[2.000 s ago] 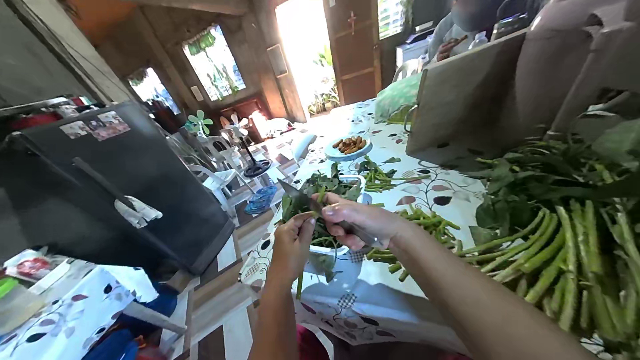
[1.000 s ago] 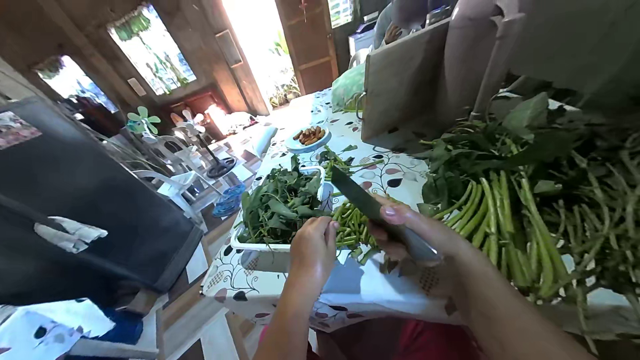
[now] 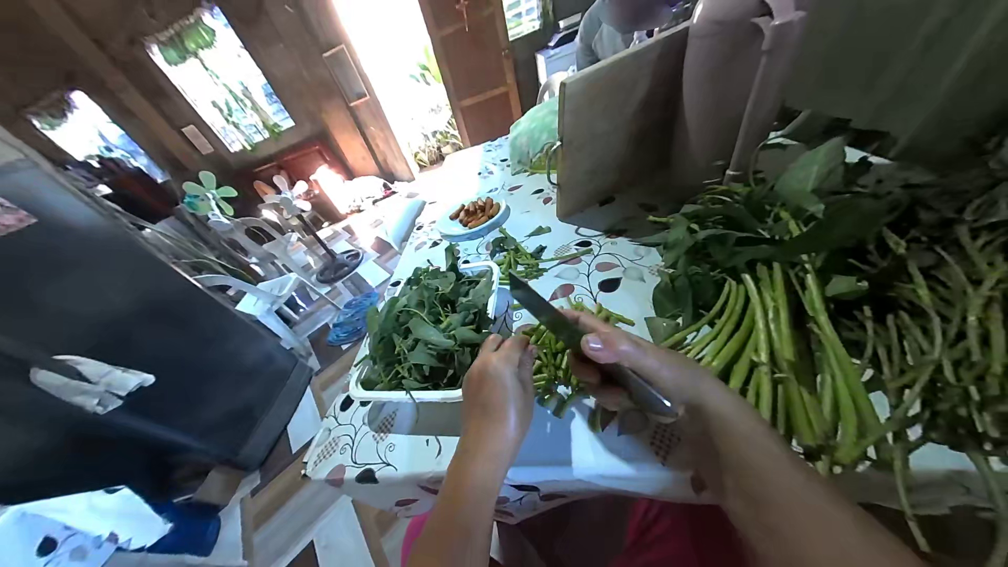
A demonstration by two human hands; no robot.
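My right hand (image 3: pixel 622 362) grips a knife (image 3: pixel 551 315) by its handle, the blade pointing up and to the left. Close beside it, my left hand (image 3: pixel 501 386) has its fingers curled near the pile of cut green stems (image 3: pixel 551 366); whether it pinches something is hidden. A white plastic basket (image 3: pixel 494 283) full of leafy greens (image 3: pixel 429 331) stands just left of my left hand. To the right lie long-stemmed leafy greens (image 3: pixel 768 339), with more thin stems (image 3: pixel 937 339) beyond them. A small leafy sprig (image 3: pixel 520 256) rests behind the basket.
A plate (image 3: pixel 474 230) of brown food, a green plastic bag (image 3: pixel 533 142) and an upright board (image 3: pixel 614 126) stand farther back on the patterned tablecloth (image 3: pixel 370 457). A person (image 3: pixel 602 35) is behind the board. Left are a dark refrigerator (image 3: pixel 142 315), a chair (image 3: pixel 272 303) and fans (image 3: pixel 335 264).
Two seconds ago both hands were together over the basket, at the knife; now they are to its right, above the cut stems. The view has swung somewhat.
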